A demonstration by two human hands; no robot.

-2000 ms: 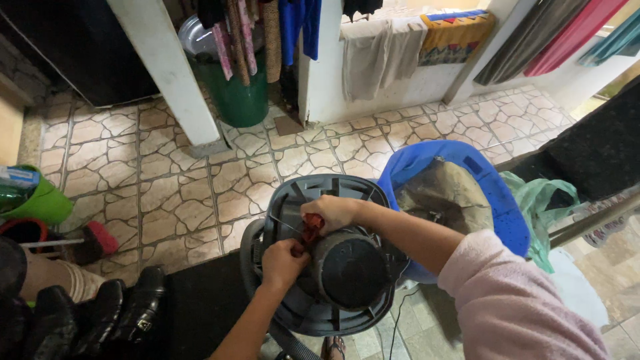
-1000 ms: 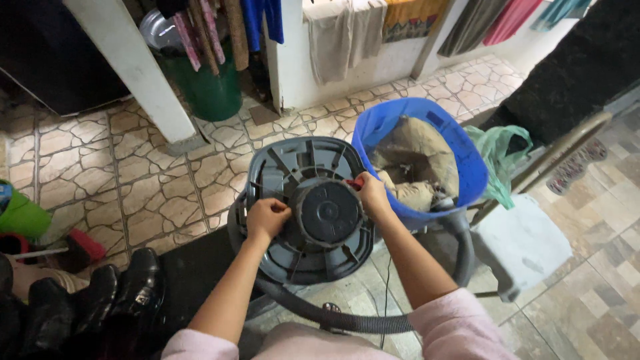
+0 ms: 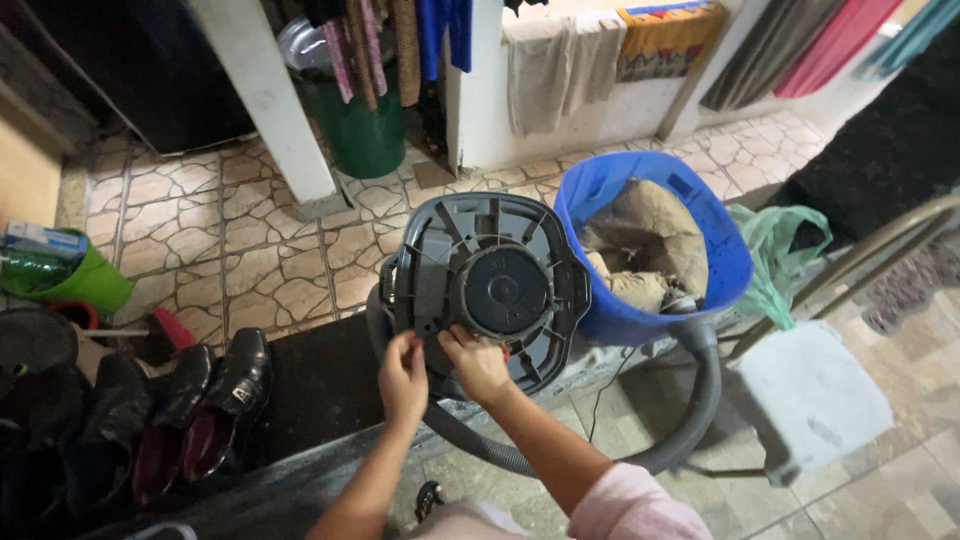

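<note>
An upturned grey vacuum cleaner head with a round dark filter in its middle lies in front of me. My left hand is at its lower left edge, fingers curled; whether it holds anything is unclear. My right hand reaches to the lower side of the filter, with a small red-orange thing partly hidden by its fingers. Beyond, to the right, stands a blue tub holding a dusty beige vacuum bag. A grey corrugated hose curves from the tub below the head.
Black shoes line the dark ledge at left. A green bin and a broom head lie beyond. At right are a pale chair seat and a green plastic bag. Clothes hang over the wall.
My right hand has moved from the filter's right side to its lower side. My left hand has moved down to the head's lower left edge.
</note>
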